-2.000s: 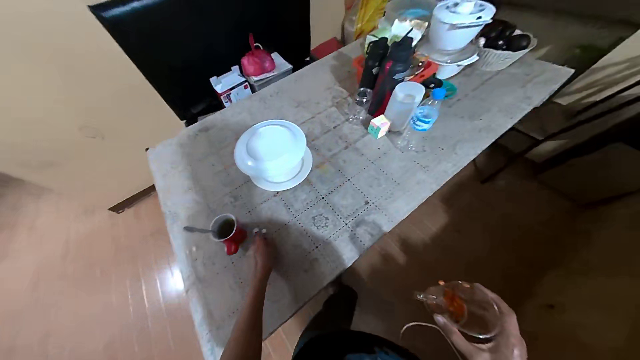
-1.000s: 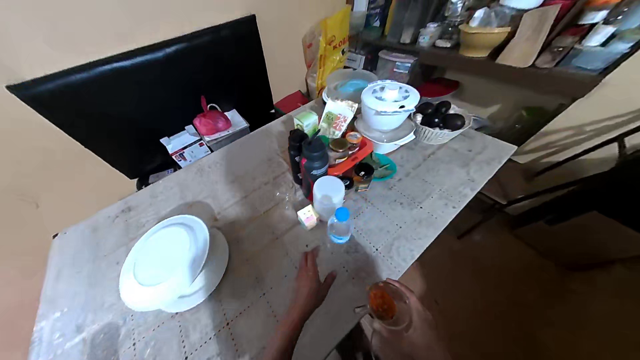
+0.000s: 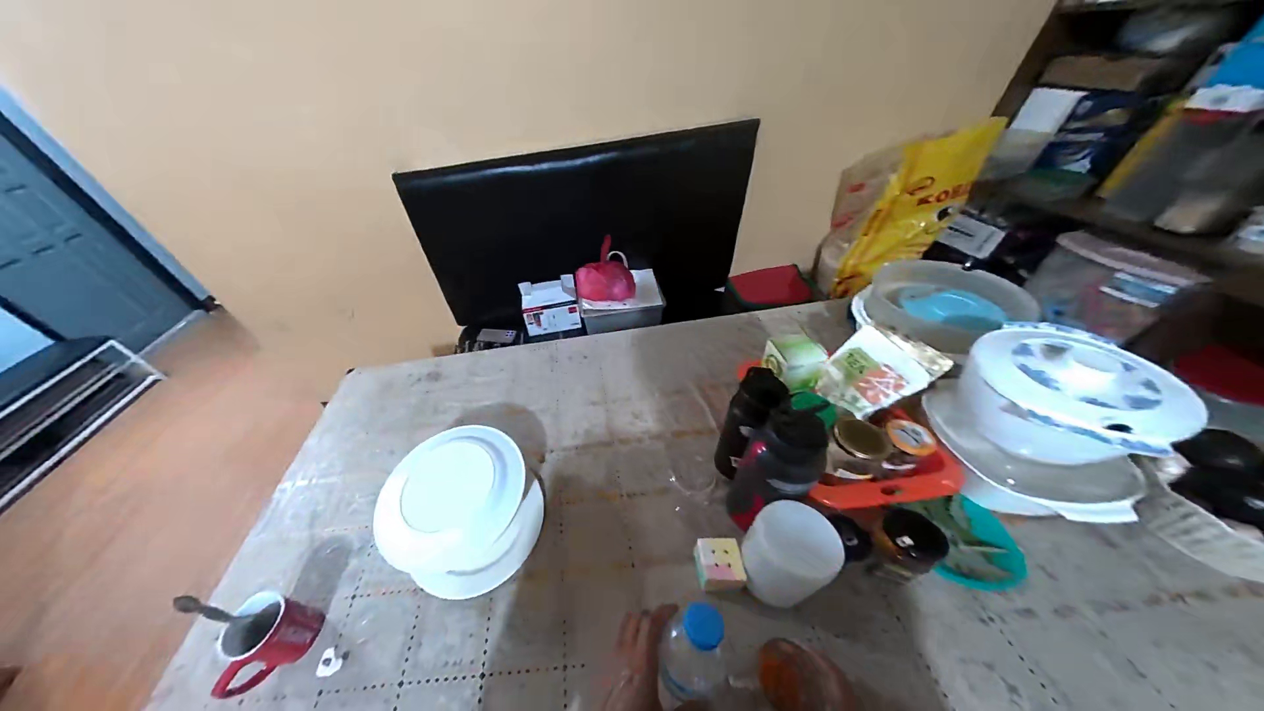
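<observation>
At the bottom edge, my left hand is beside a small clear plastic water bottle with a blue cap; blur hides whether it grips. My right hand, partly cut off, is around a clear glass cup with orange contents, just right of the bottle. A patterned cube and a translucent white plastic cup stand behind the bottle. Two dark bottles stand farther back. A white lidded dish rests on a white plate to the left.
A red mug with a spoon stands near the table's left edge. On the right are an orange tray with jars, a teal bowl with leaves, a white lidded casserole and a basket. A black chair stands behind the table.
My left hand has moved from the bare tabletop to beside the water bottle. My right hand has brought the glass cup from past the table's edge toward the bottle. The view has swung considerably.
</observation>
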